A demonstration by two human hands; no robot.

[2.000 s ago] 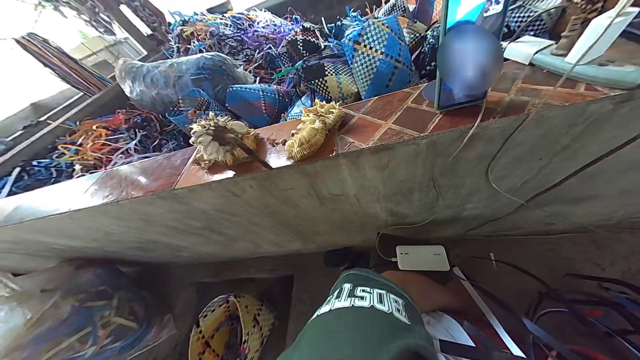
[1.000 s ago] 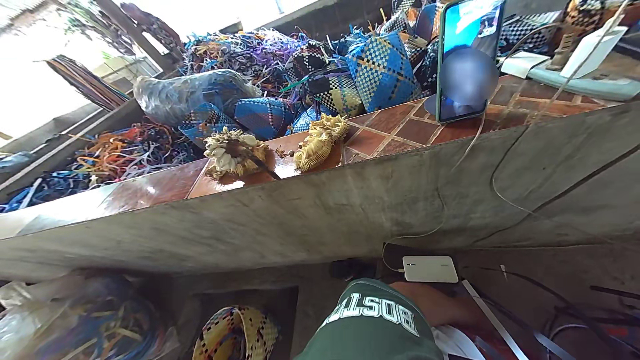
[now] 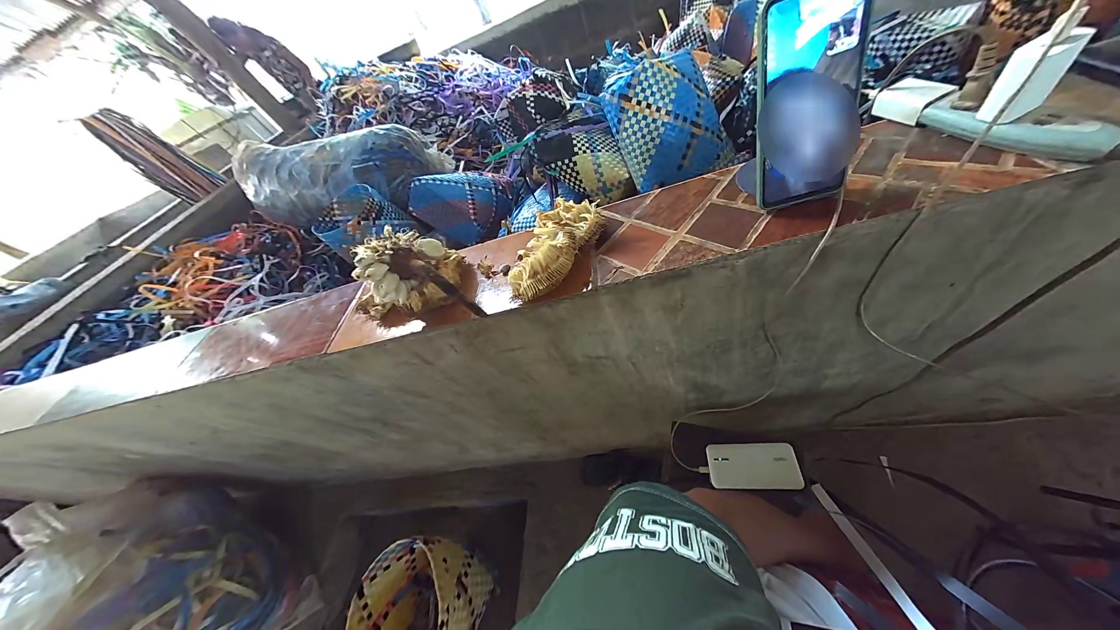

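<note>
Neither my left hand nor my right hand shows in the head view. A knee in dark green cloth with white lettering [image 3: 656,560] rises at the bottom middle, with bare skin beside it. Just behind it a white power bank [image 3: 754,465] with a cable lies at the foot of the concrete wall. Below and left of the knee stands a woven basket of yellow, black and orange strips [image 3: 464,582]. A smartphone [image 3: 805,105] stands upright on the tiled ledge, its screen lit. Two pale, dried plant pieces, one round [image 3: 402,276] and one long [image 3: 556,249], rest on the ledge.
The concrete wall [image 3: 542,385] with its tiled top crosses the view. Behind it lie woven blue pouches [image 3: 661,118], a plastic-wrapped bundle [image 3: 332,171] and heaps of coloured strips [image 3: 236,280]. A clear bag of strips [image 3: 175,560] sits lower left. Loose straps [image 3: 866,551] and cables lie lower right.
</note>
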